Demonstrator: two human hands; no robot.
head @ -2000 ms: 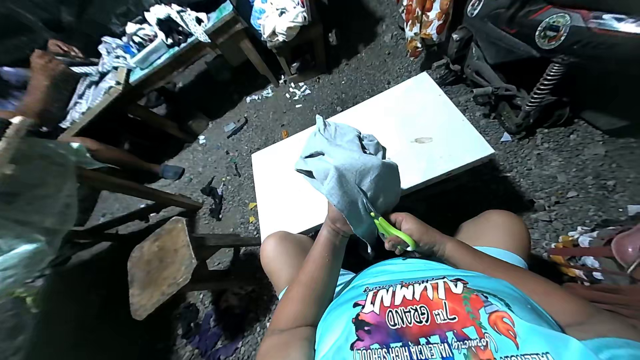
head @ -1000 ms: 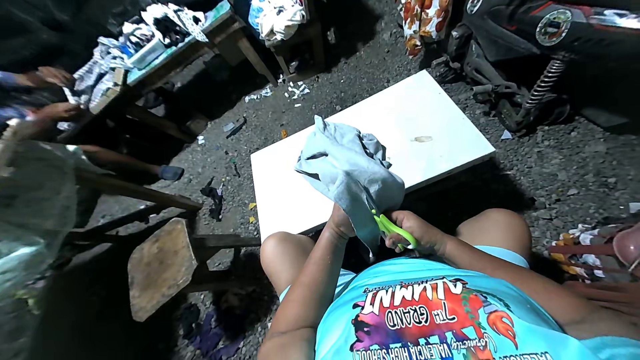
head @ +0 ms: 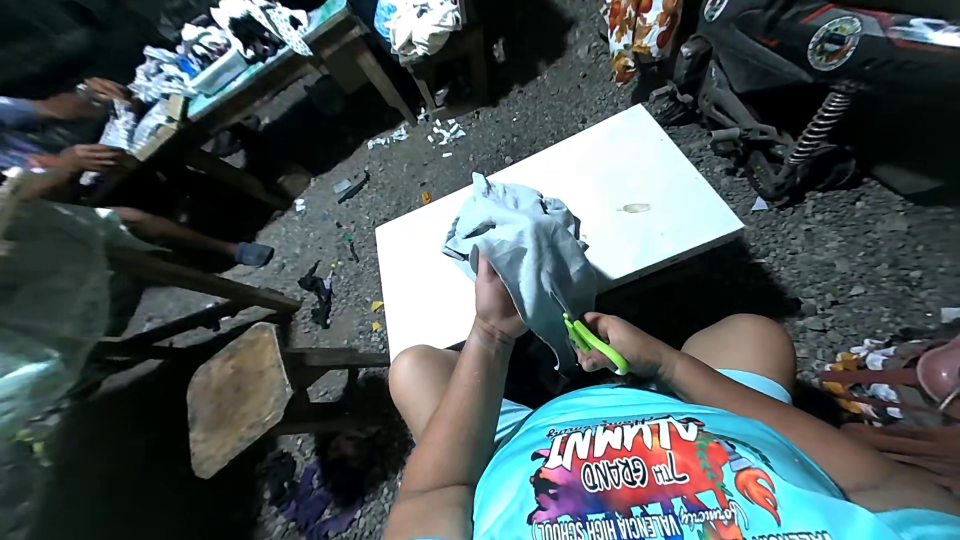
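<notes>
A crumpled light grey cloth lies partly on a white tabletop and hangs over its near edge toward my lap. My left hand holds the cloth from its left side, with the thumb up against it and the other fingers hidden under the fabric. In my right hand is a pair of scissors with lime-green handles. The blades point up into the lower part of the cloth, which covers some of them, so how far they are apart cannot be told.
A wooden stool stands at left, near sheer plastic. Beyond, a person's hands work at a bench piled with cloth. A motorcycle is at upper right. Scraps litter the gravel ground.
My left hand has moved up along the cloth, and its thumb now shows on the fabric. The scissors remain in my right hand. The other person's hands have shifted at the bench.
</notes>
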